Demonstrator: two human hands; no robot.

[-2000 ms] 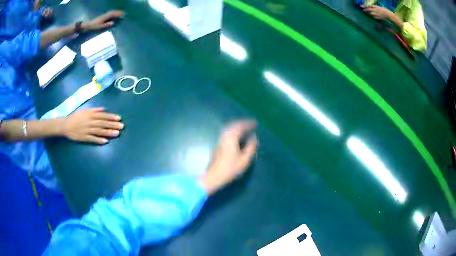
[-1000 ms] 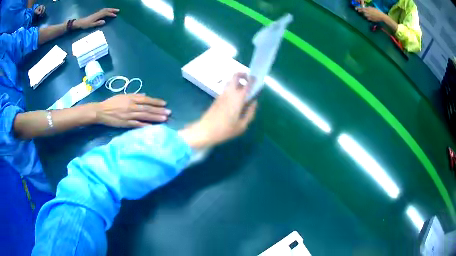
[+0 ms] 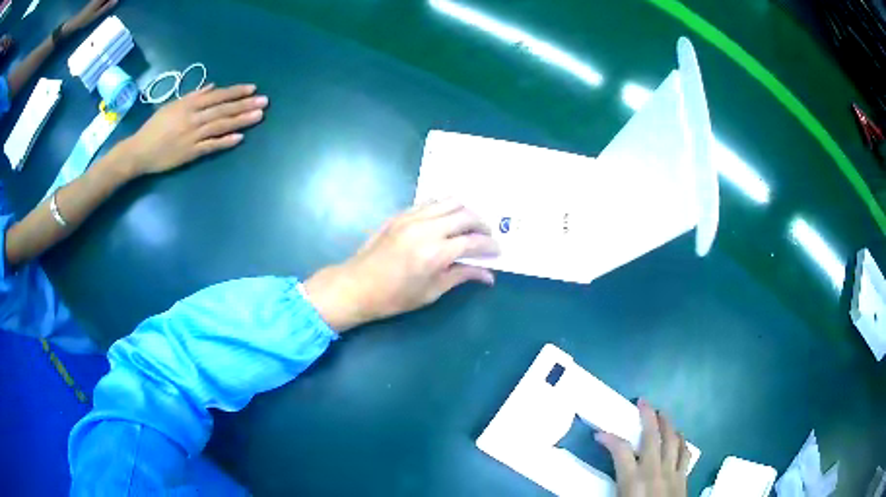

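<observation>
A white gift box (image 3: 505,209) lies open on the dark green table in front of me, its long lid (image 3: 665,160) raised to the right with a rounded end flap. My left hand (image 3: 413,257) rests on the box's near left corner, fingers over its edge. A white box insert (image 3: 544,417) with a central cut-out and a small slot lies flat nearer to me. My right hand (image 3: 651,456), cut off by the bottom edge, has its fingers on the insert's right side by the cut-out.
At the left lie another person's hand (image 3: 199,126), a label roll (image 3: 117,87), thin white hoops (image 3: 160,87) and stacked cards (image 3: 100,50). White folded card pieces (image 3: 806,476) lie at bottom right. Another white box (image 3: 869,306) stands at the right edge on the green conveyor.
The box has come from the conveyor side onto the table nearer me, its lid now leaning right. My right hand has come into view on the insert. The view has shifted right.
</observation>
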